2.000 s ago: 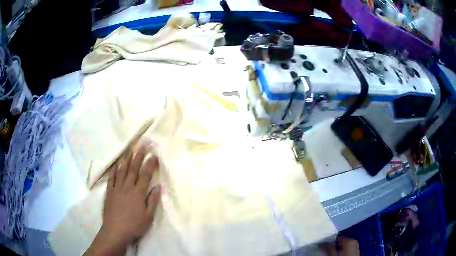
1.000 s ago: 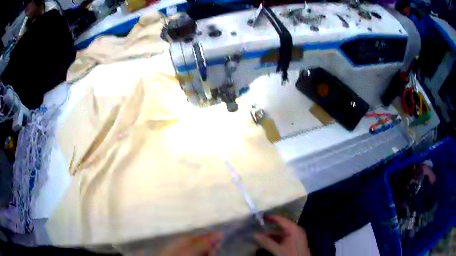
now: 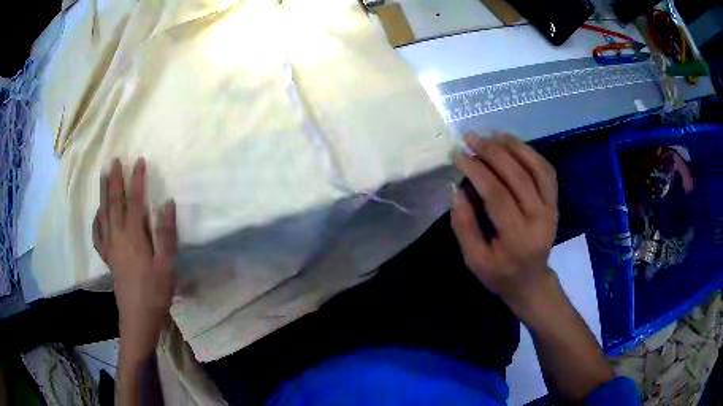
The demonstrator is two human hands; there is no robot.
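A large cream fabric panel [image 3: 214, 135] lies over the table and hangs over its front edge towards my lap. A narrow white strip [image 3: 311, 127] runs down the panel and ends in loose strands near the table's edge. My left hand [image 3: 135, 230] lies on the panel at the left, fingers apart and pointing up. My right hand [image 3: 507, 206] is at the panel's right corner, fingers bent, thumb apart from them; whether it grips the cloth's edge is unclear. Both hands are bare.
A scaled ruler [image 3: 547, 86] runs along the table's front edge. A black phone-like slab [image 3: 559, 17] and coloured-handled snips [image 3: 620, 53] lie upper right. A blue basket [image 3: 622, 238] with scraps stands at right, beside a white sheet [image 3: 575, 289]. White strips [image 3: 22, 127] hang at far left.
The view has tilted down, so the machine head is out of frame. My left hand now rests on the panel at left. My right hand has moved up from the lower edge to the panel's right corner.
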